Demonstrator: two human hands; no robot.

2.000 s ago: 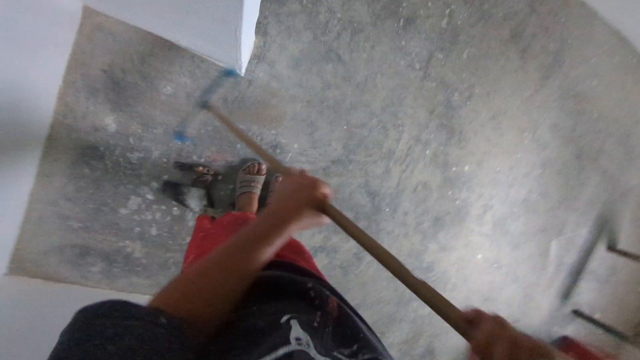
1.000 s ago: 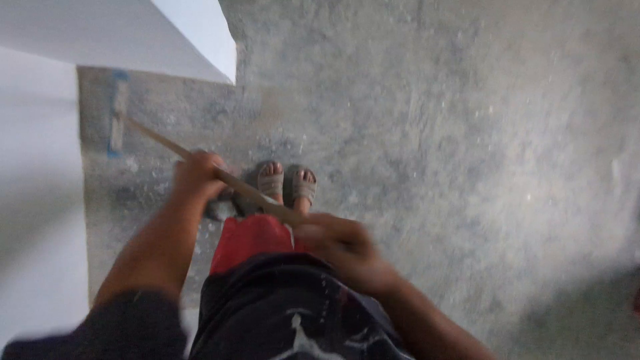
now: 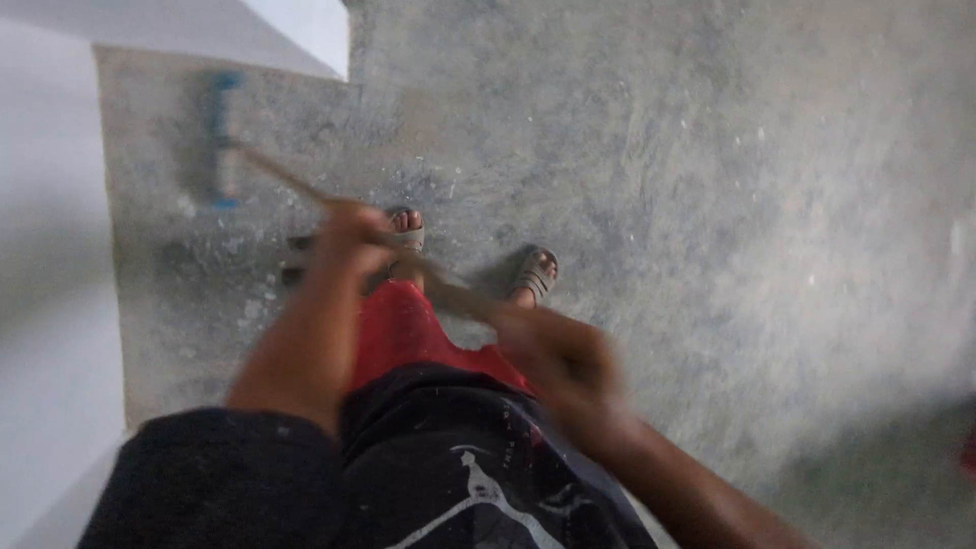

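Both of my hands are closed around a long wooden pole (image 3: 282, 174) that slants across the front of my body. Higher up the pole, towards its head, is my left hand (image 3: 357, 232). My right hand (image 3: 560, 354) grips it lower down, near my waist, and is blurred. At the pole's far end a crosswise head with blue ends (image 3: 223, 141), perhaps a broom or squeegee, is over the floor near the white wall. Motion blur hides whether it touches the floor. The near end of the pole is hidden by my right hand.
A white wall (image 3: 53, 229) runs down the left, and a white wall corner (image 3: 320, 46) juts in at the top. The concrete floor (image 3: 686, 191) bears pale specks. My sandalled feet (image 3: 537, 273) stand apart. Dark objects (image 3: 293, 259) lie beside my left foot.
Two seconds ago my right hand was far down the pole at the lower right; now it is near my waist. My feet, close together one second ago, are now apart.
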